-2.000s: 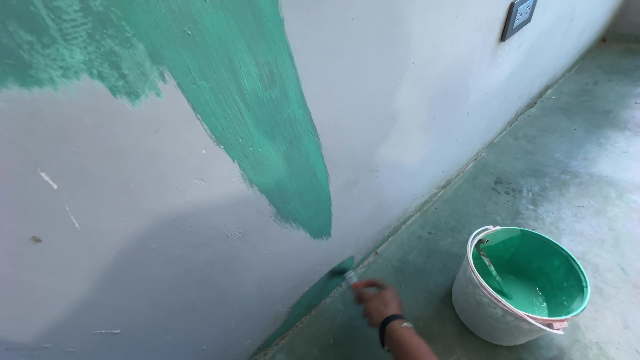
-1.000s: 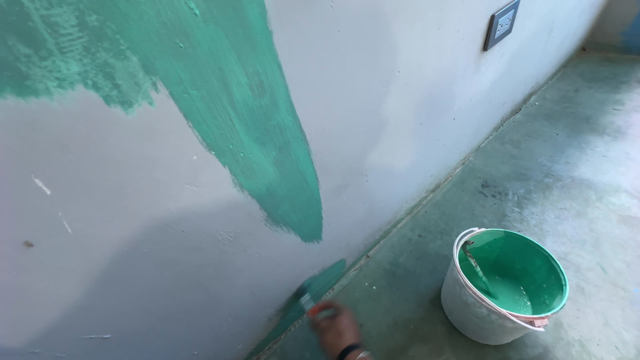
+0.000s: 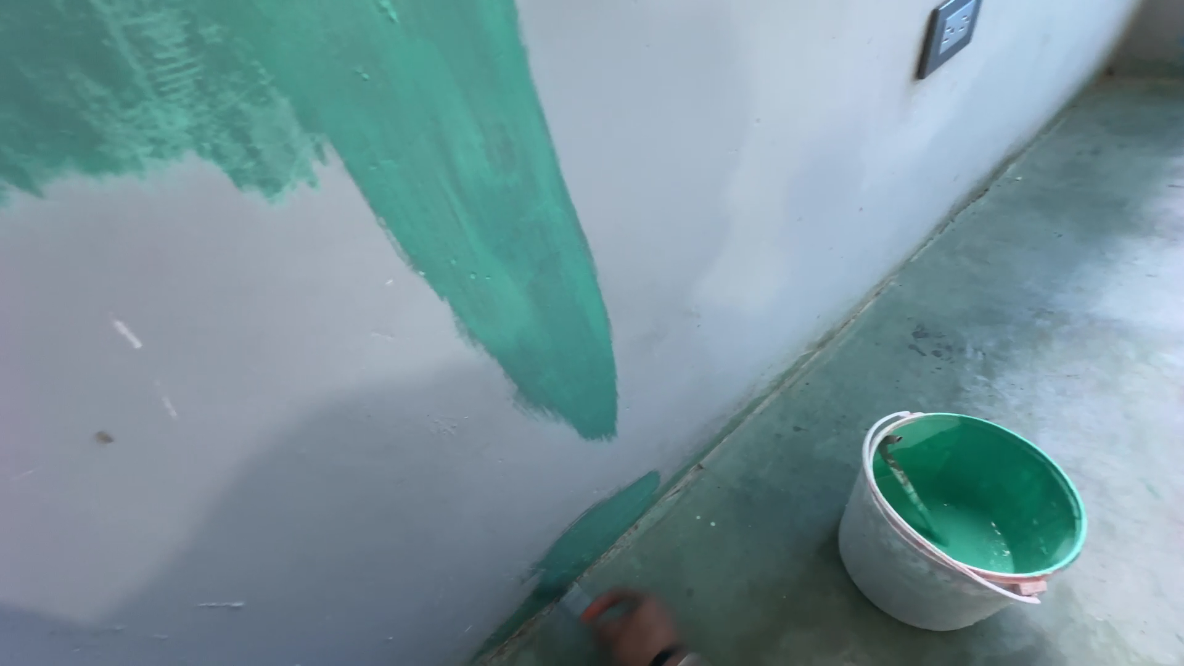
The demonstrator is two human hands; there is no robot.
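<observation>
Low in the head view, my right hand grips a paintbrush with an orange-red part at the fingers. The hand is blurred, and a dark band circles its wrist. The brush is at the foot of the grey wall, beside a strip of green paint along the floor joint. Higher up, a broad green painted band tapers down to a point. A white plastic bucket with green paint stands on the floor to the right, a stick leaning inside it. My left hand is out of view.
A wall socket in a dark frame sits at the upper right. The greenish concrete floor meets the wall along a rough diagonal edge. The bucket's handle rests against its rim, near the floor area right of my hand.
My right hand has moved down and toward the lower edge of the view with the brush, along the foot of the wall. The bucket stays on the floor.
</observation>
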